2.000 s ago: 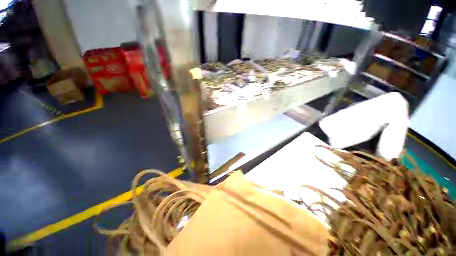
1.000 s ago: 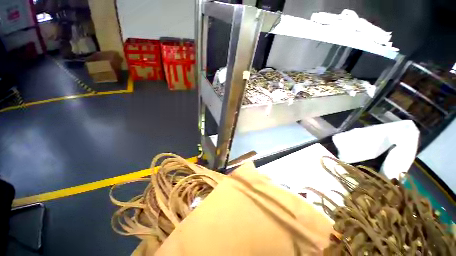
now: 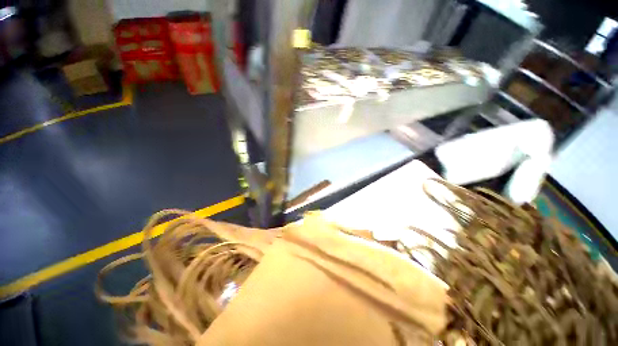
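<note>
A bundle of tan bags (image 3: pixel 305 290) fills the bottom middle, its large flat panel nearest me. Many looped tan straps (image 3: pixel 183 270) stick out on its left side, with a small shiny spot among them. A dense mass of darker brown straps (image 3: pixel 535 270) with small gold glints lies at the lower right, beside a white surface (image 3: pixel 400 203). Neither of my hands shows; whether they hold the bundle is hidden. The picture is blurred.
A metal rack (image 3: pixel 274 121) stands ahead, its tray (image 3: pixel 366 115) holding many small pieces. White cloth (image 3: pixel 498 152) lies to the right. Red crates (image 3: pixel 146 51) and a cardboard box (image 3: pixel 85 76) stand at the back left. A yellow line (image 3: pixel 122 244) crosses the dark floor (image 3: pixel 156 145).
The view has swung, so the rack, crates and floor line sit further left and higher. The tan bundle remains at the bottom middle, its straps slightly further left.
</note>
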